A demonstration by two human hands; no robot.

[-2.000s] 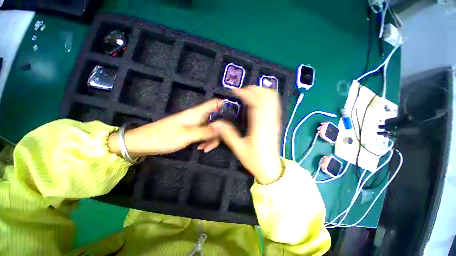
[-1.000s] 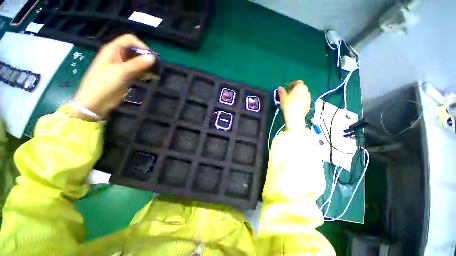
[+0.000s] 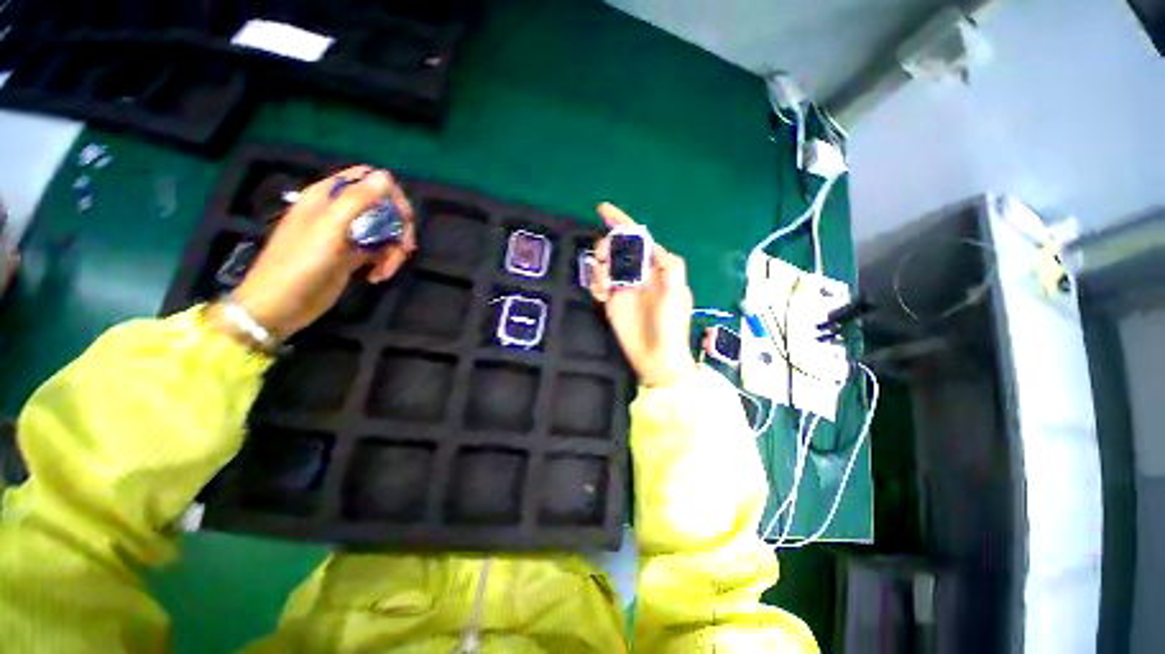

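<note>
My left hand (image 3: 319,249) is above the left part of the foam tray (image 3: 415,501) and holds a dark, shiny watch unit (image 3: 377,226) in its fingertips. My right hand (image 3: 648,307) is at the tray's right edge and holds a watch unit with a pale rim and dark screen (image 3: 627,258). Two watch units lie in pockets, one with a purple rim (image 3: 528,253) and one with a white rim below it (image 3: 519,321). Another unit (image 3: 589,266) is partly hidden behind my right hand. A dark unit (image 3: 235,263) sits in a left pocket.
More black trays (image 3: 345,77) with a white label (image 3: 282,40) lie at the back left. At right are a white power strip (image 3: 795,335) with tangled cables and a pinkish watch unit (image 3: 723,344). Small clear scraps (image 3: 87,173) lie on the green mat at left.
My right hand has lifted the unit beside the tray and brought it left to the tray's edge. My left hand's unit has turned to show its dark face. The view has shifted.
</note>
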